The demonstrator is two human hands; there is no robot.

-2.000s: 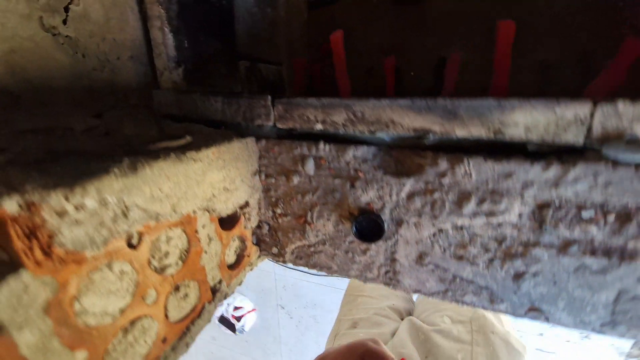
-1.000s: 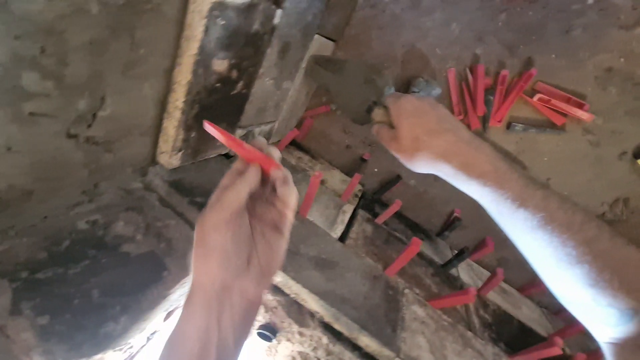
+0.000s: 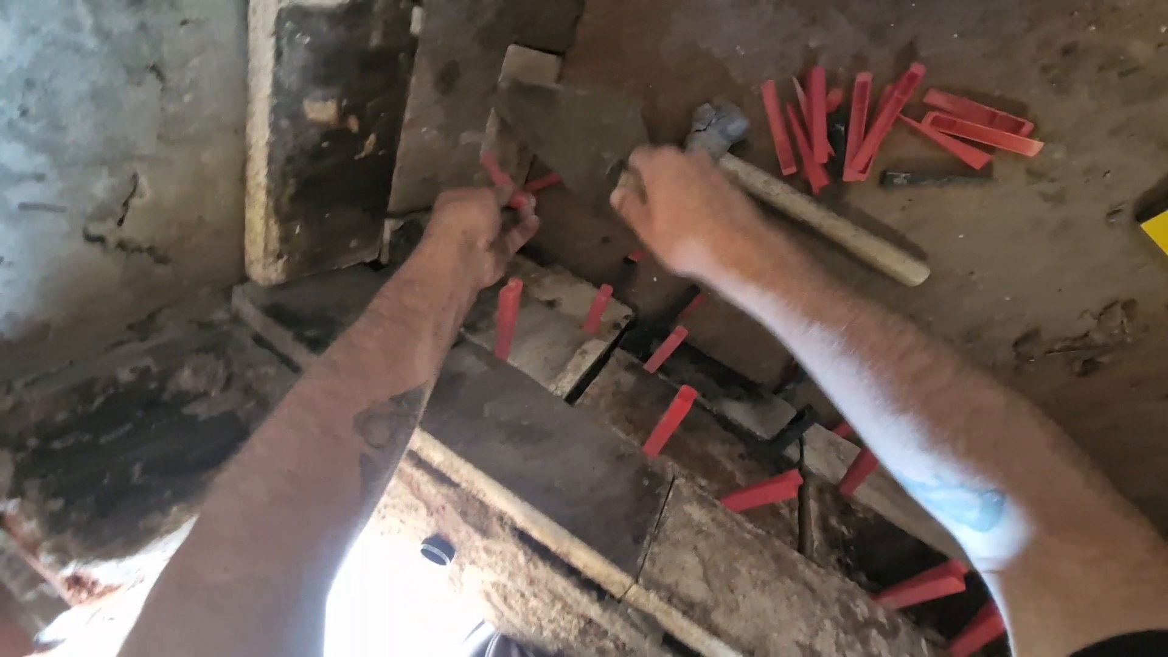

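My left hand (image 3: 484, 228) grips a red plastic wedge (image 3: 497, 171) at the joint between stone slabs. Beside its fingertips another red wedge (image 3: 545, 182) lies at a slant. My right hand (image 3: 671, 205) is closed around the handle end of a trowel, whose flat grey blade (image 3: 575, 132) points left over the slabs. Just behind the right hand rests a hammer (image 3: 826, 214) with a pale wooden handle. Red wedges (image 3: 671, 420) stand along the joints of the stone slabs (image 3: 547, 447), some under my right forearm.
Several loose red wedges (image 3: 876, 123) and a dark piece (image 3: 935, 178) lie on the floor at upper right. A yellow object (image 3: 1157, 224) shows at the right edge. A dark upright slab (image 3: 324, 137) stands at upper left. A round hole (image 3: 438, 549) is in the lower stone.
The view has swung widely since the oldest frame. My left hand has moved from holding its wedge raised in the air to the slab joint near the trowel blade. My right hand still holds the trowel.
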